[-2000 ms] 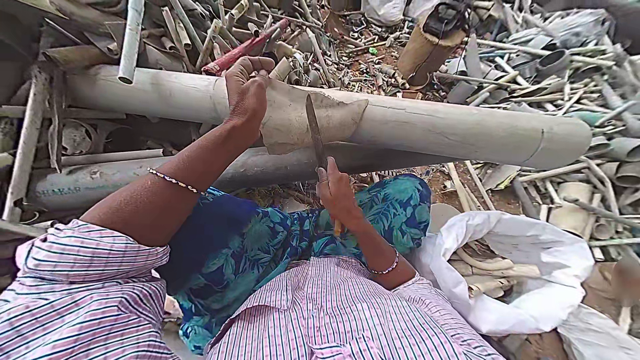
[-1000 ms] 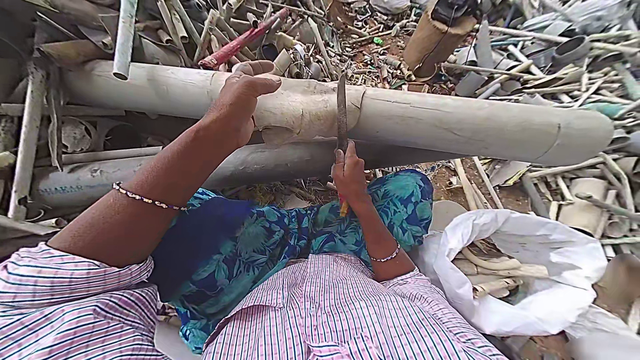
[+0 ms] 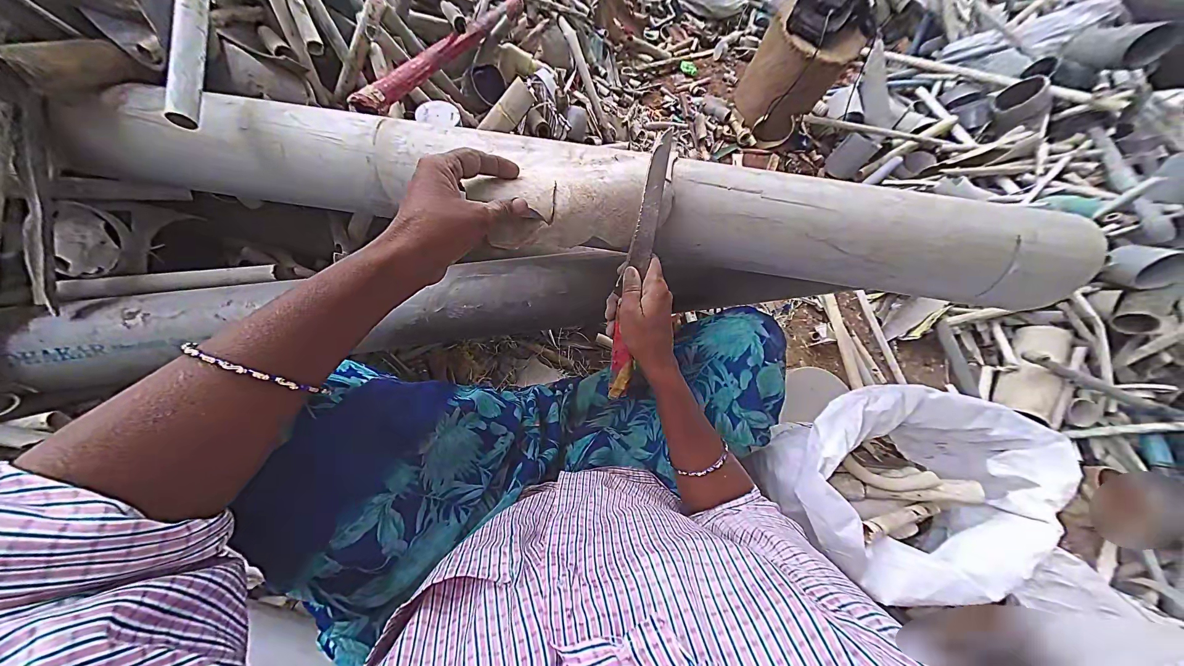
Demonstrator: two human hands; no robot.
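Note:
A long off-white plastic pipe (image 3: 832,222) lies across the view in front of me. My right hand (image 3: 643,310) grips the red and yellow handle of a knife-like blade (image 3: 652,199), which points away from me and lies across the pipe. Left of the blade, a rough piece of pale material (image 3: 592,190) rests on the pipe's surface. My left hand (image 3: 462,208) is on that piece's left side, thumb and forefinger apart; whether it pinches the edge is hard to tell.
Beneath the long pipe runs a grey pipe (image 3: 518,296) bearing writing. A white sack (image 3: 971,546) with pipe pieces stands at the right. Scrap pipes surround the work, with a red one (image 3: 435,60) and a brown cylinder (image 3: 795,69) beyond. A narrow pipe (image 3: 188,65) juts in at upper left.
Two seconds ago my left hand held up the pale piece, and the blade was in front of it. Now the piece lies lower against the pipe, and the blade is at its right edge.

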